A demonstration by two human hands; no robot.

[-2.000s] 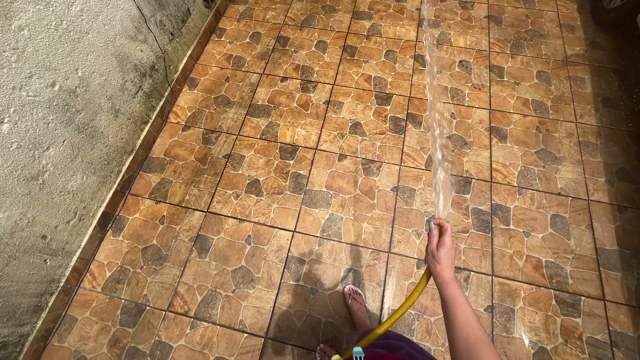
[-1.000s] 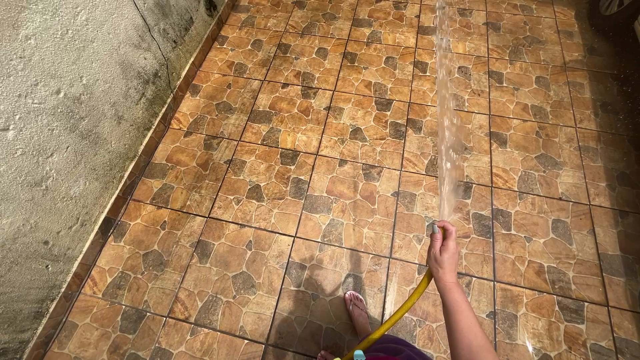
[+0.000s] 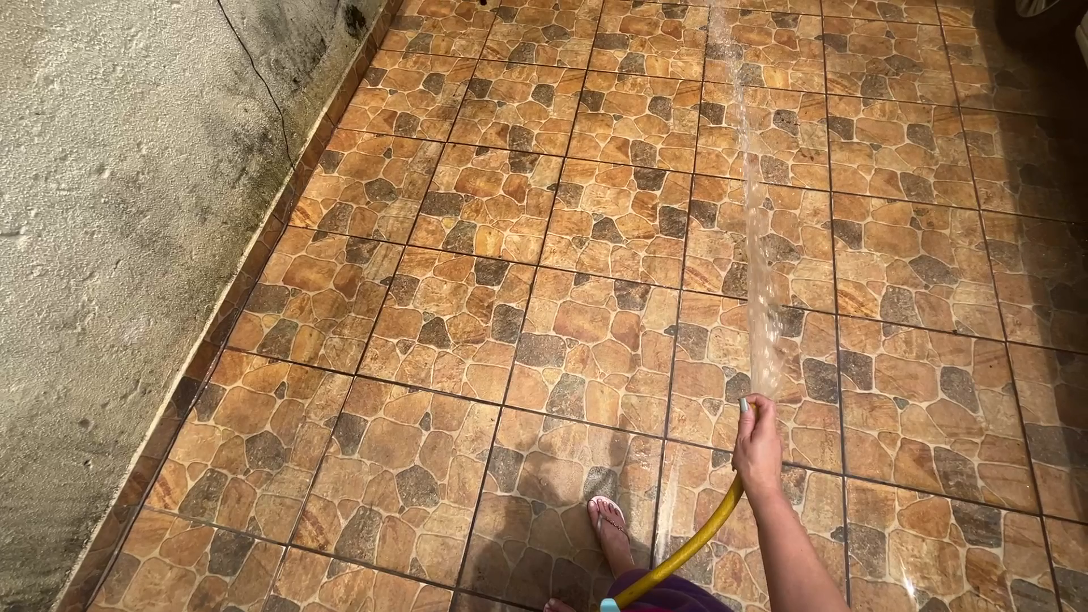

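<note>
My right hand (image 3: 758,442), at the lower right of centre, is closed around the end of a yellow garden hose (image 3: 693,546), with the thumb near its mouth. A water jet (image 3: 756,280) leaves the hose and runs forward over the stone-patterned floor tiles (image 3: 595,319). From my right hand the hose curves down and left to the bottom edge. There, only a pale blue nail of my left hand (image 3: 609,604) shows against the hose; the rest of that hand is out of view.
A rough, stained wall (image 3: 127,195) with a tiled skirting (image 3: 246,280) runs along the left. My foot in a flip-flop (image 3: 609,518) stands near the bottom centre. A vehicle wheel (image 3: 1033,10) is in the shaded top right corner.
The far part of the water jet has swung a little to the left. My right hand keeps its hold on the hose.
</note>
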